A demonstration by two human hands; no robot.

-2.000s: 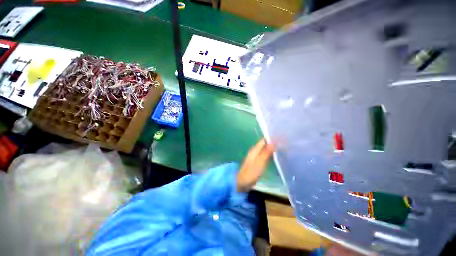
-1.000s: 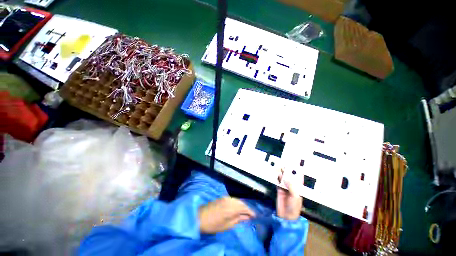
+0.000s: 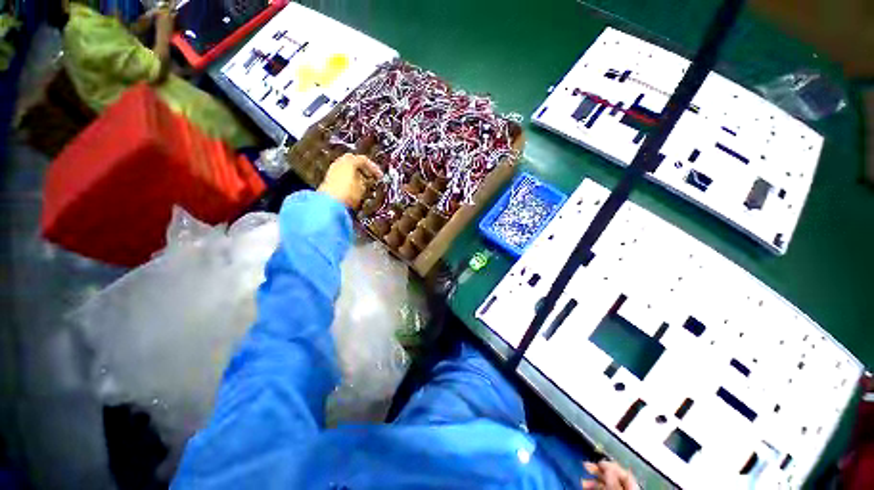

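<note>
A large white panel with a square hole and slots lies flat on the green bench in front of me. My left hand is at the near edge of the divided cardboard tray, fingers at the heap of red-white harnesses. Whether its fingers hold a harness cannot be told. My right hand is at the bottom edge of the picture, partly cut off, by the panel's near edge.
A blue bin of small metal parts stands between tray and panel. A second white panel lies behind, a third beyond the tray. Clear plastic and a red stack are at left. A dark strap crosses the view.
The view has turned left. The panel, raised two seconds ago, lies flat in the later frames. My left hand has moved from near the panel's front edge out to the tray.
</note>
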